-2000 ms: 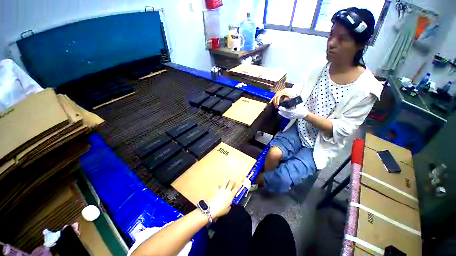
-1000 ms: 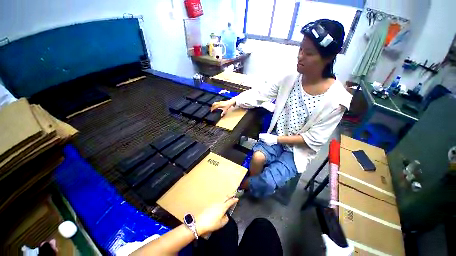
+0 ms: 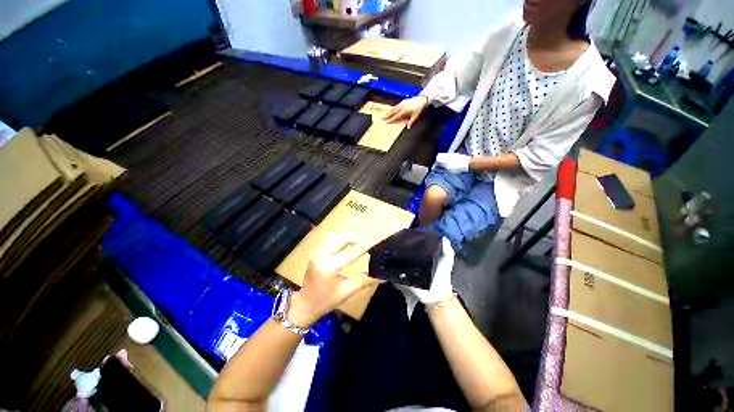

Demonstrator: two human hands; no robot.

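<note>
My right hand (image 3: 439, 278), in a white glove, holds a black housing (image 3: 406, 257) by its right side, above my lap. My left hand (image 3: 326, 278), bare with a watch, is at the housing's left edge with thumb and fingers apart; whether it touches is unclear. Below and behind them lies a tan cardboard sheet (image 3: 342, 229) with small dark print. Several black housings (image 3: 274, 205) stand in two rows at its left, on the dark mesh belt (image 3: 209, 153).
A seated person (image 3: 515, 121) rests a hand on another cardboard sheet (image 3: 378, 137) beside more housings. Blue film (image 3: 185, 273) covers the belt's near edge. Stacked cardboard (image 3: 48, 193) stands left. A cardboard-covered side table (image 3: 616, 282) with a phone (image 3: 616, 191) is at right.
My gloved right hand has come from the side table to my lap with a black housing. My left hand has risen from the sheet's near edge to the housing. The view has tilted down.
</note>
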